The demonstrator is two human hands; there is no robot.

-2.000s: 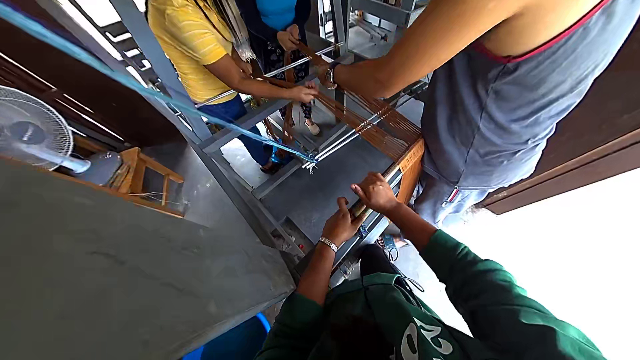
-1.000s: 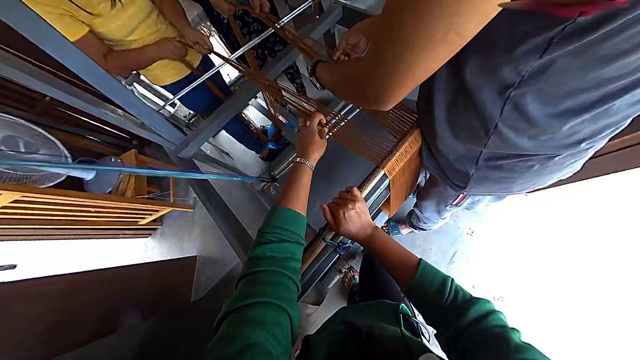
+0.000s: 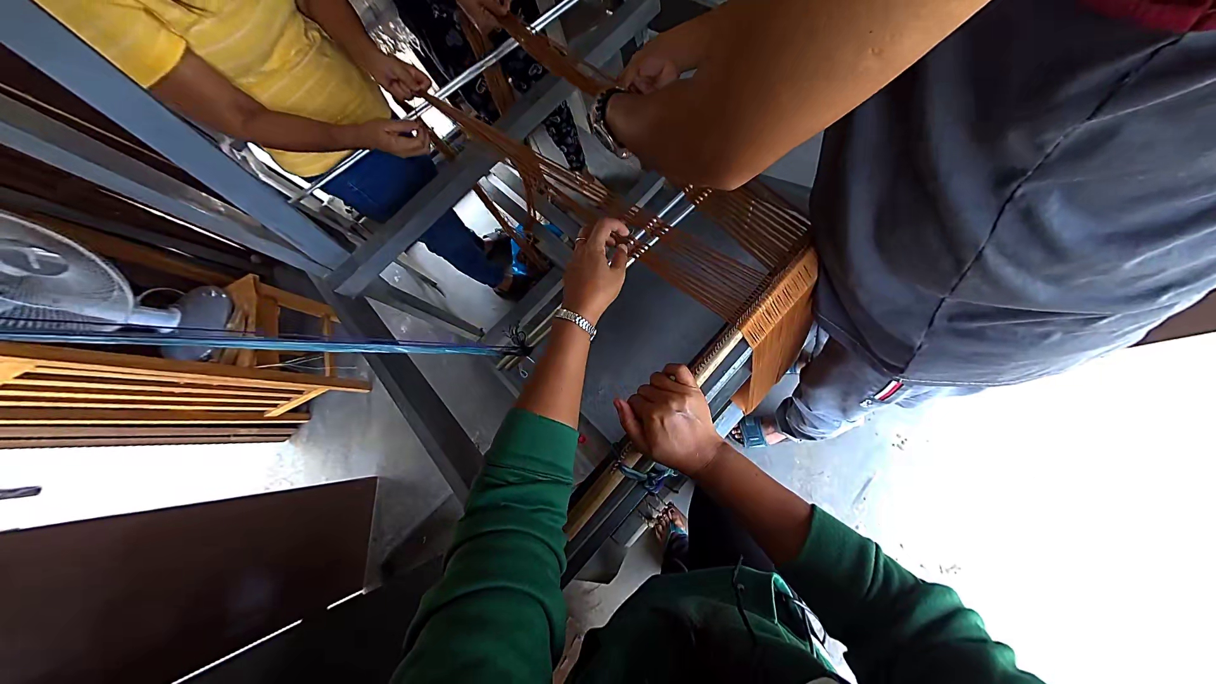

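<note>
Brown warp threads [image 3: 703, 271] stretch across a grey metal loom frame [image 3: 418, 223] to a strip of brown woven cloth [image 3: 781, 309]. My left hand [image 3: 596, 271], with a metal bracelet at the wrist, reaches to the edge of the threads beside a metal rod [image 3: 670, 218]; whether its fingers hold a thread I cannot tell. My right hand [image 3: 671, 418] is closed over the wooden beam [image 3: 598, 494] at the near side of the loom. Blue-green cord [image 3: 651, 478] is tied round the beam just below that hand.
A person in a grey shirt [image 3: 988, 209] stands close at the right, one arm over the threads. A person in yellow [image 3: 256, 76] holds thread bundles at the upper left. Blue threads [image 3: 380, 346] run left past a fan [image 3: 62, 275] and a wooden rack [image 3: 171, 385].
Two seconds ago both my hands were on the near beam. My left hand has left it and moved out to the threads; my right hand has stayed at the beam. The view has shifted.
</note>
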